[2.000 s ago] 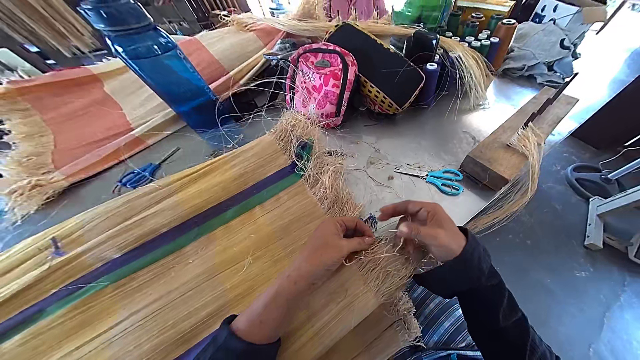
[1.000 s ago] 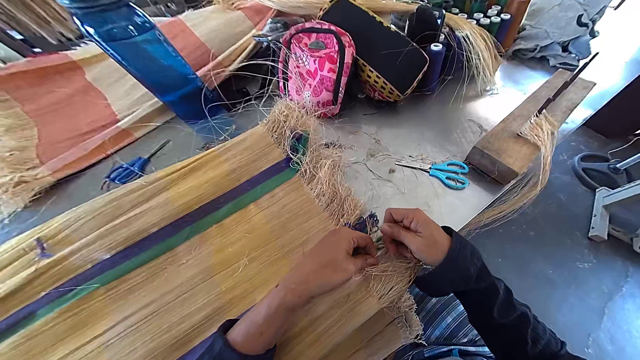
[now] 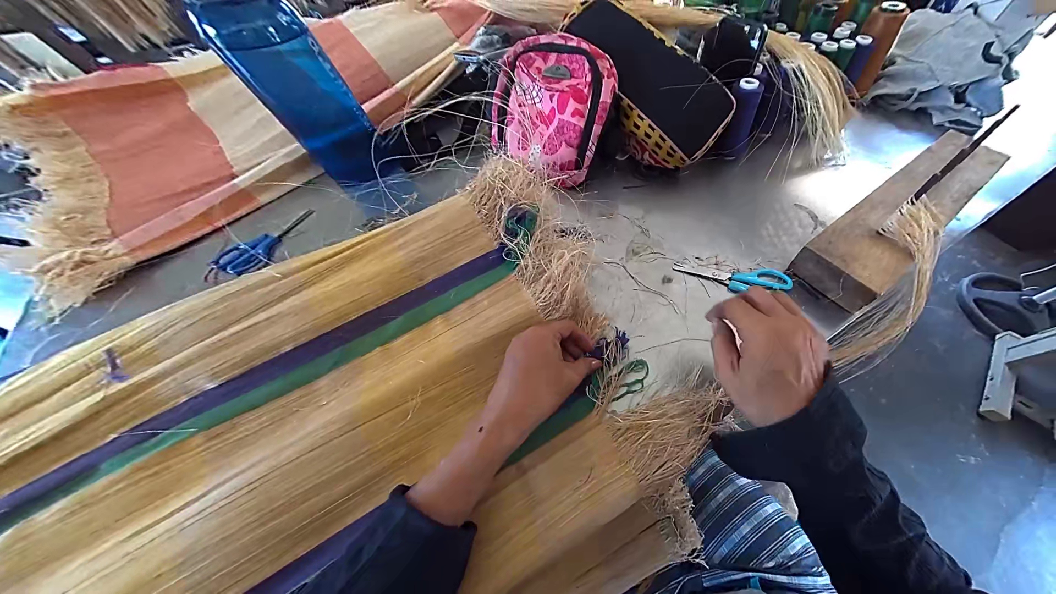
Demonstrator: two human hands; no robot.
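A straw-coloured woven fibre cloth [image 3: 371, 404] with purple and green stripes lies across the table, its knotted fringe [image 3: 561, 272] along the right edge. My left hand [image 3: 544, 367] rests at that edge, thumb and fingers pinching fringe strands near dark purple and green threads [image 3: 610, 355]. Raised to the right of the fringe is my right hand [image 3: 767, 355], fingers curled; whether it holds a strand cannot be told. Just behind it on the tabletop lie scissors with light blue handles [image 3: 755, 280], blades pointing left.
Dark blue-handled scissors [image 3: 247, 254] lie beyond the cloth's far edge. Behind stand a blue bottle [image 3: 289, 91], a pink pouch [image 3: 557, 107], a black case [image 3: 652, 78] and thread spools [image 3: 745, 111]. A wooden block [image 3: 883, 223] with pale fibres sits at right. An orange-striped cloth [image 3: 157, 148] lies back left.
My right hand has moved away from my left hand and the fringe, toward the light blue scissors. Green threads now show beside my left hand, which stays at the edge.
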